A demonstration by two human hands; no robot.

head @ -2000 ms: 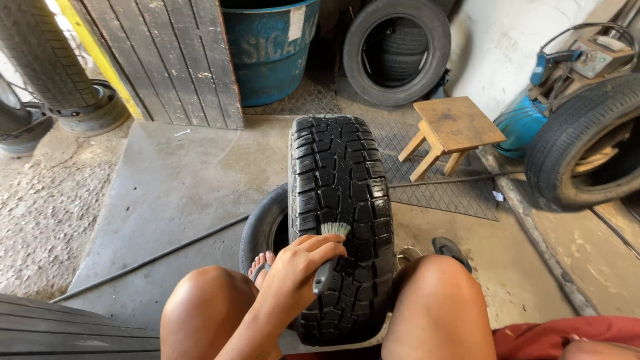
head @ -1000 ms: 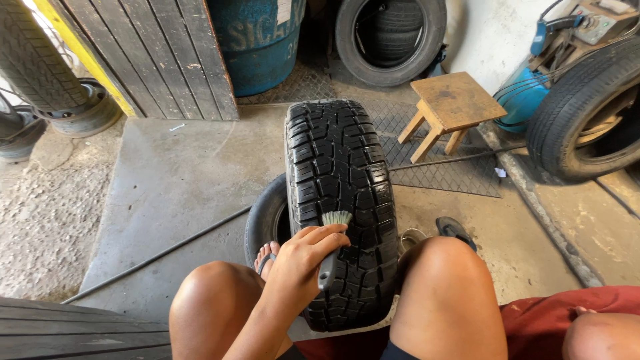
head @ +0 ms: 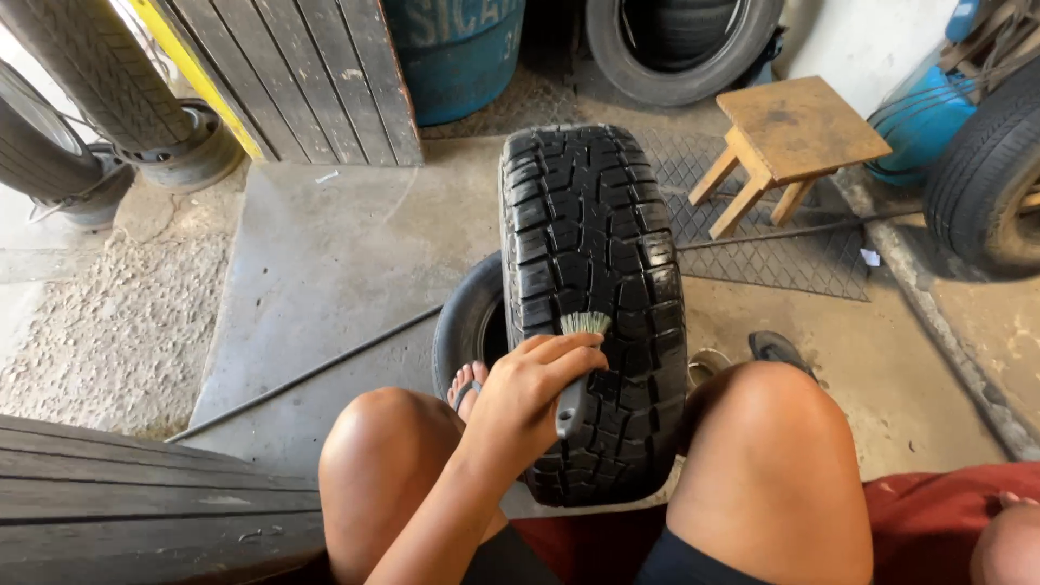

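My left hand point(head: 532, 386) is closed around the grey handle of a brush point(head: 572, 406). The brush's pale bristles touch the tread of a black tire point(head: 597, 244), which stands upright between my knees. The tread looks dark and glossy, and its upper edges are paler. My thumb is hidden behind the hand. My right hand cannot be seen. Behind the upright tire, to its left, part of a second tire point(head: 455, 325) lies on the floor beside my sandalled foot. A small round container point(head: 707, 366) is partly hidden by my right knee.
A wooden stool point(head: 800, 122) stands on metal mesh at the right. More tires point(head: 987, 171) and a blue tank point(head: 914, 130) are beyond it. At the back are a blue barrel point(head: 455, 61) and a dark plank panel point(head: 325, 73). A black hose point(head: 325, 366) crosses the floor. Someone's skin shows at lower right.
My left hand keeps hold of the brush, and its bristles have shifted slightly over the tread.
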